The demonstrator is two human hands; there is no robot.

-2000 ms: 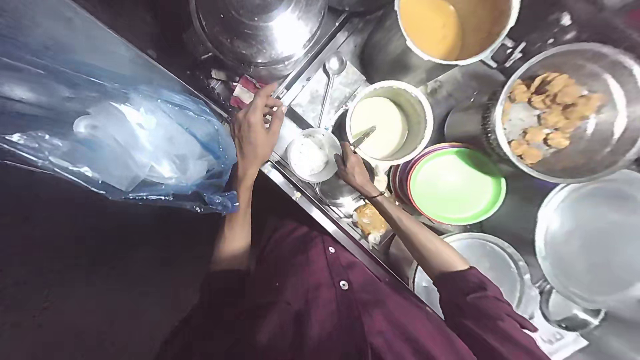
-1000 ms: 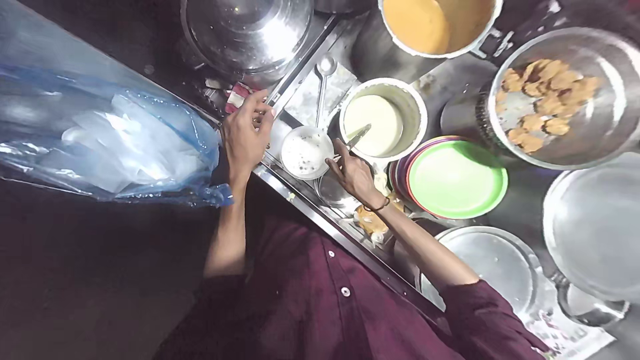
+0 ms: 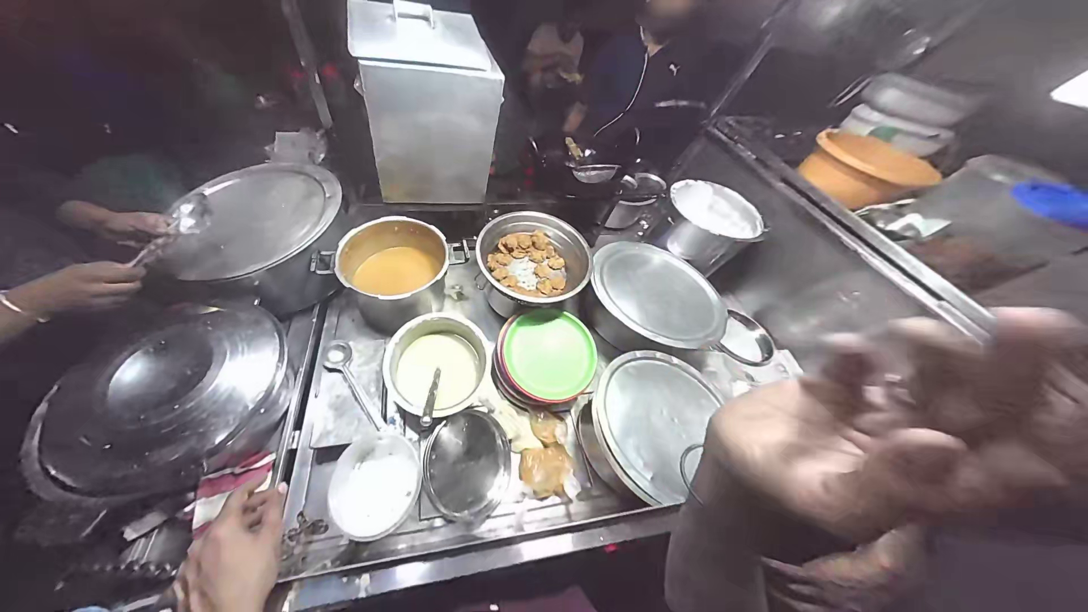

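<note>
My left hand rests at the counter's lower left edge, beside a red and white cloth or packet, with nothing visible in its fingers. At the right, a large blurred hand, apparently my right, is raised palm up with curled fingers; blur hides whether it holds anything. A white bowl stands beside a round steel container. Behind them, a pot of pale batter-like liquid has a utensil handle leaning in it. A ladle lies to its left, and stacked plates stand to its right.
A pot of orange liquid and a steel bowl of fried pieces stand farther back. Lidded pots are at right, large lids at left. Another person's hands are at far left. Part of another hand shows at lower right.
The view has swung widely, up and to the right. The right hand has left the white bowl and the batter pot; the left hand remains near the red and white item.
</note>
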